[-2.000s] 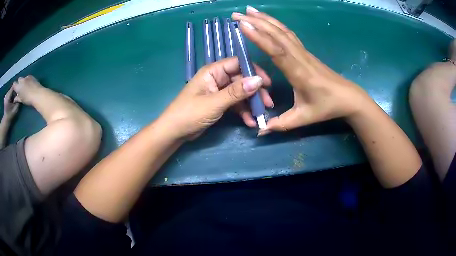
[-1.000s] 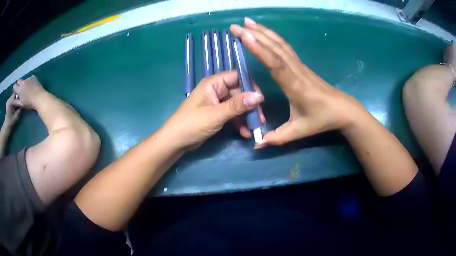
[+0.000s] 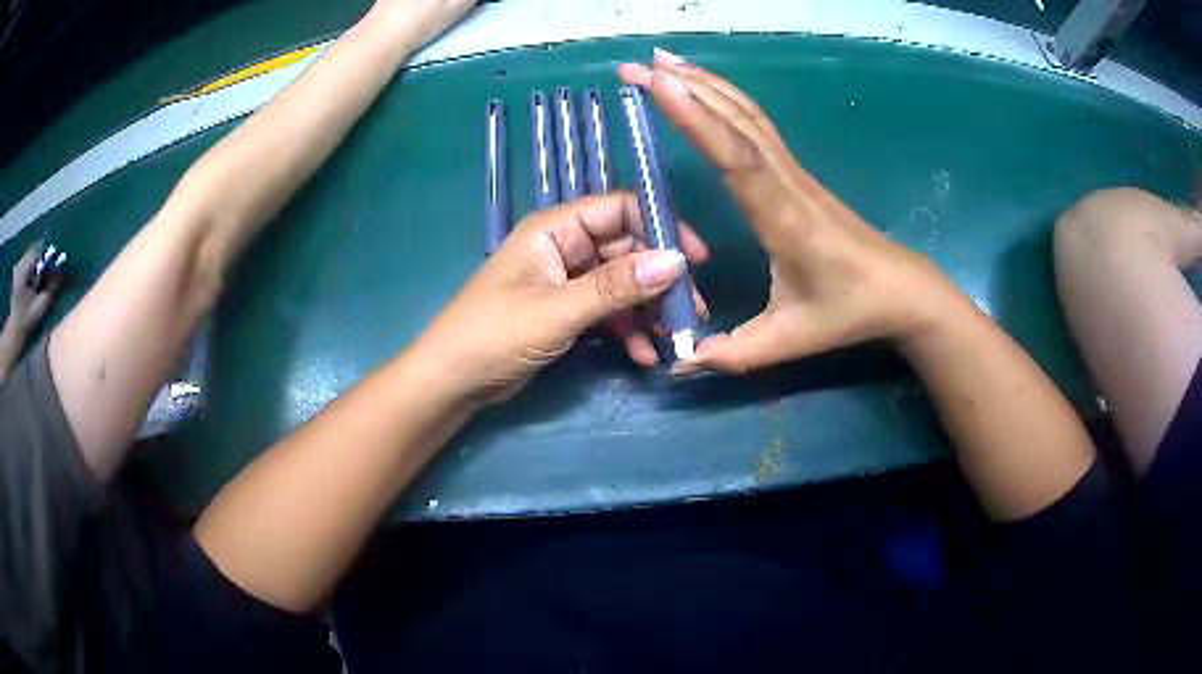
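My left hand point(image 3: 560, 283) holds a slim blue-grey tube unit point(image 3: 653, 198) between thumb and fingers. The tube slants, its dark end away from me and its white end piece point(image 3: 683, 345) toward me. My right hand point(image 3: 824, 250) is spread beside the tube. Its thumb is at the white end and its fingertips are by the far end; whether they press on the tube is hard to tell. Several more tube units point(image 3: 539, 152) lie side by side on the green worktop beyond my left hand, one point(image 3: 496, 171) apart at the left. Their near ends are partly hidden.
At the left, another person's arm point(image 3: 251, 171) reaches over the worktop point(image 3: 382, 277) to the pale edge rail point(image 3: 580, 26). That person's other hand point(image 3: 27, 290) is at the left edge. Another person's arm point(image 3: 1140, 290) rests at the right. A metal upright point(image 3: 1091, 26) stands on the rail.
The person at the left has stretched an arm forward to the rail. The tube in my left hand has tilted slightly more upright. My right hand keeps nearly the same pose.
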